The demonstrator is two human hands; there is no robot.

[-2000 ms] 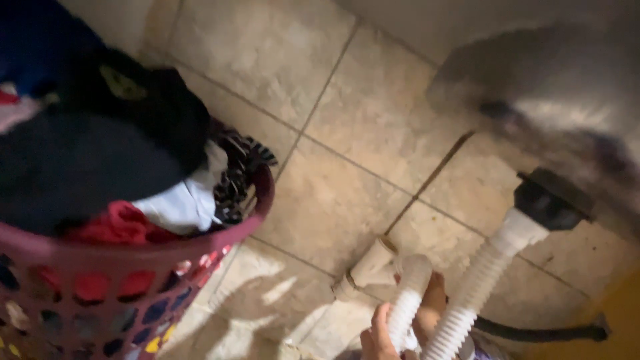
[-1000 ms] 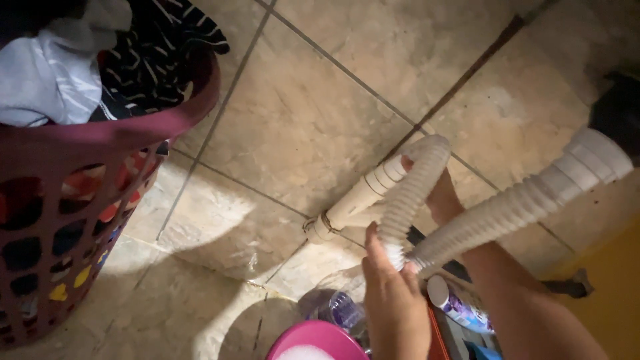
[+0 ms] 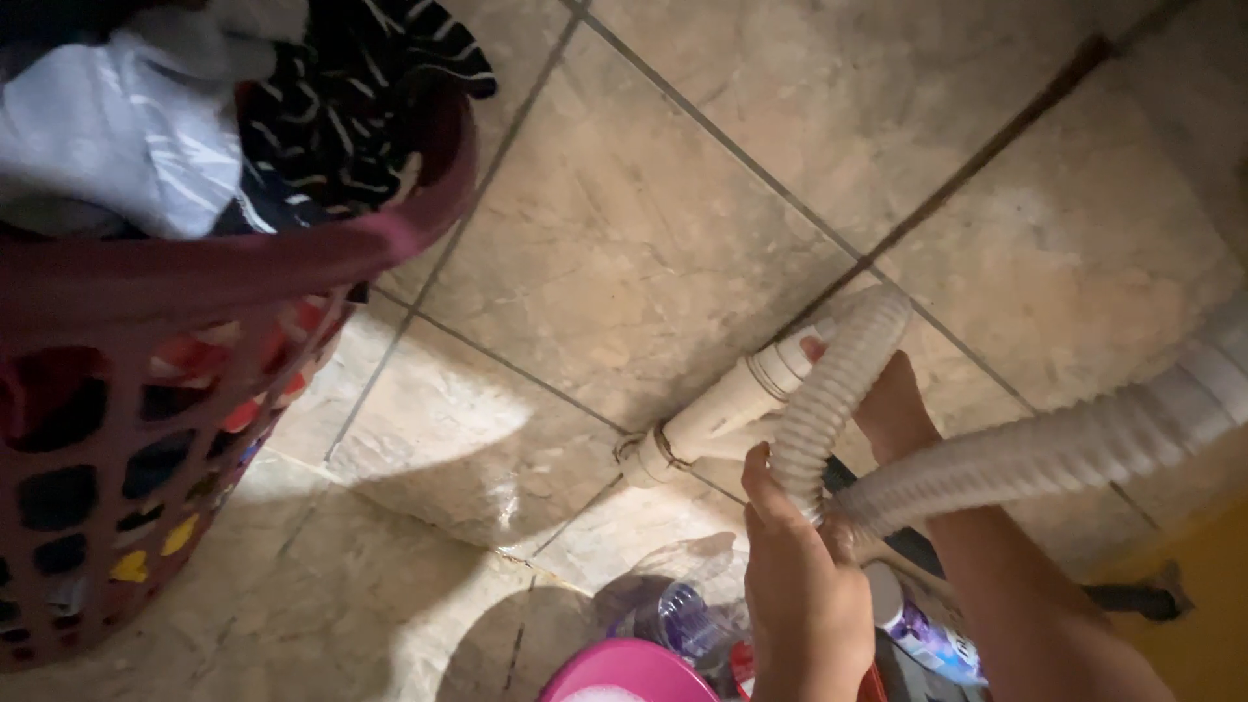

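Observation:
A ribbed white corrugated drain hose comes in from the right edge and bends back up in a loop. My left hand grips the hose at its lower bend. Behind the hose's upper end, my right hand is largely hidden; a fingertip shows beside the mouth of a white plastic pipe fitting on the tiled wall. The hose end meets or overlaps the top of that fitting; whether it sits inside cannot be told. A second branch of the fitting runs right, behind the hose.
A maroon laundry basket heaped with clothes stands at left. Below are a pink container, a clear purple-tinted plastic bottle and a white-capped purple bottle. A dark hose lies at lower right.
Two seconds ago the hose end stood below and right of the fitting, by my hands; it is now bent over at the fitting's top. The view has moved closer to the fitting.

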